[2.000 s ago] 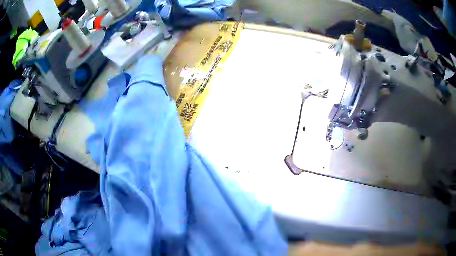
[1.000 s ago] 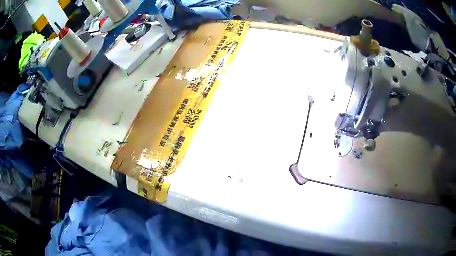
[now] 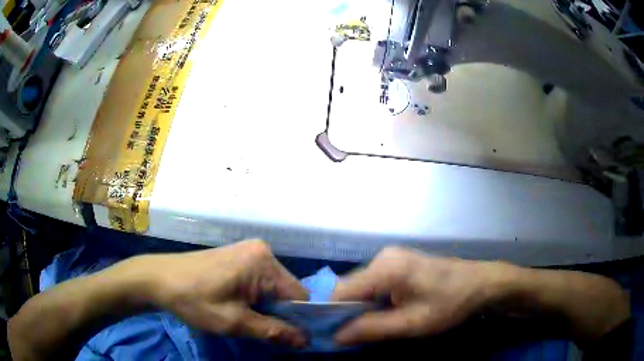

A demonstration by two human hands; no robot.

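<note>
My left hand (image 3: 229, 289) and my right hand (image 3: 406, 292) are low in the view, in front of the table's front edge, slightly blurred. Between them they hold a piece of light blue cloth (image 3: 321, 321), pinched by fingers and thumbs from both sides, with a thin pale edge running across it. More of the light blue cloth lies below my hands and to the left. The presser foot and needle area (image 3: 392, 67) of the sewing machine is above and beyond my hands, with the round needle plate (image 3: 397, 97) under it.
The white table (image 3: 247, 169) spans the view, with yellow printed tape (image 3: 159, 113) over a brown strip at left. Another machine (image 3: 25, 95) with a thread cone stands at the far left. The machine arm's shadow covers the right side.
Both hands have come into view with the light blue cloth between them. The garment that lay across the table's left is off the table. The view has shifted down and right.
</note>
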